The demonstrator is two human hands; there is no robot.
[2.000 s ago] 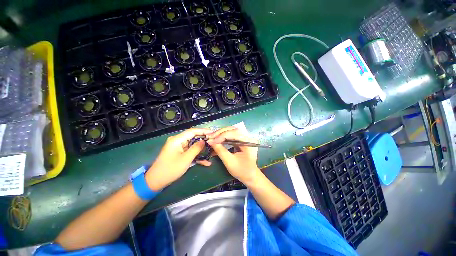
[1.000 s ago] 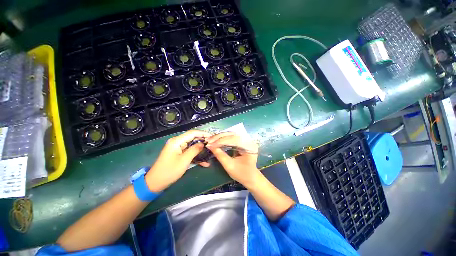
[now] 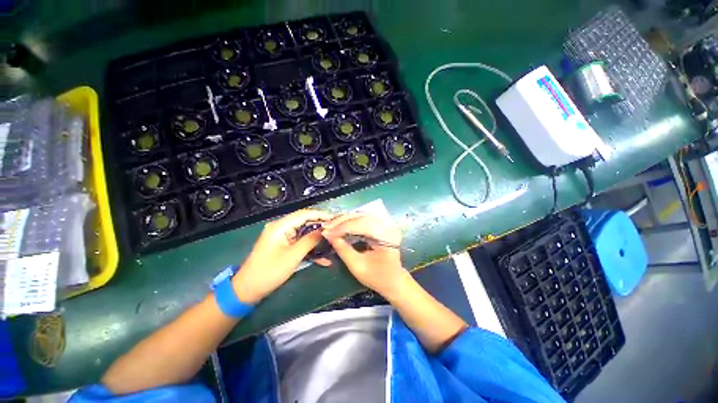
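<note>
My left hand holds a small round black unit between its fingers above the green bench, near the bench's front edge. The unit is mostly hidden by my fingers. My right hand meets it, fingertips at the unit, with thin tweezers held in it, their end pointing out to the right. A white sheet or strip shows behind and under my hands. A large black tray with rows of round black units with yellow-green centres lies beyond my hands. Small white pieces lie on it.
A yellow bin with clear plastic packs stands left, tan loops below it. A white control box, a handpiece on a pale cord, a spool and a clear tray lie right. A second black tray and blue stool are lower right.
The view has shifted slightly, so the bench things sit a little lower and the left-side things further right. My hands stay together at the unit; the tweezers' outer end now tilts lower.
</note>
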